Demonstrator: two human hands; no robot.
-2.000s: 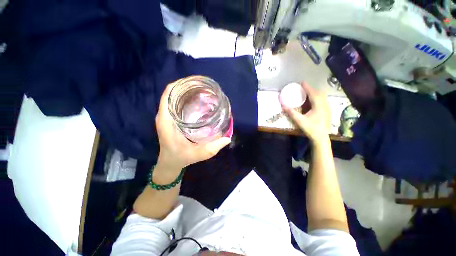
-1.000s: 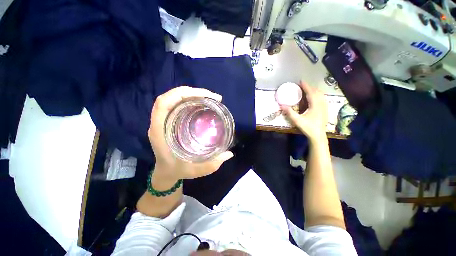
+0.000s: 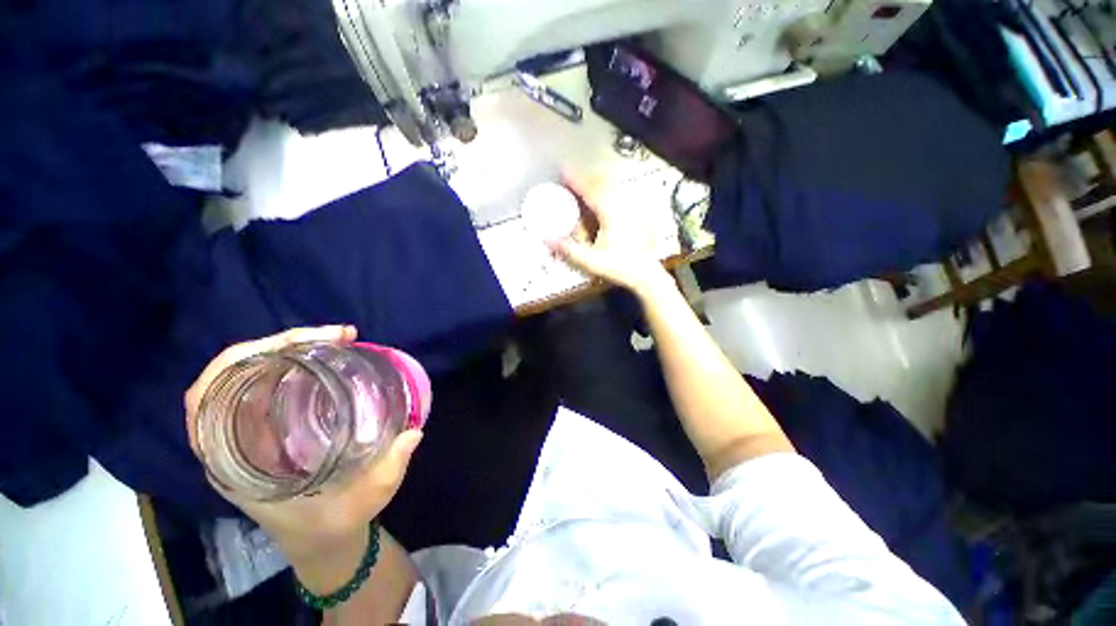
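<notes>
My left hand (image 3: 312, 520) is closed around a clear drinking bottle (image 3: 306, 416) with a pink base. The bottle is open at the top and tilted, its mouth towards the lower left. My right hand (image 3: 618, 239) rests on the machine table with thumb and fingers around the edge of the pale bottle lid (image 3: 551, 213). Navy garment pieces (image 3: 367, 263) lie left of the lid, up to below the needle area (image 3: 443, 159).
The cream-white sewing machine head (image 3: 612, 27) spans the top. Thread snips (image 3: 550, 97) and a smartphone (image 3: 667, 110) lie below its arm. A dark stacked pile (image 3: 857, 171) is at right, with a wooden stool (image 3: 1052, 220) beyond. A navy heap (image 3: 98, 245) is at left.
The view has swung right, so the machine and table appear further left. The bottle has gone from upright to tilted, and its pink base now shows. Both hands keep their hold.
</notes>
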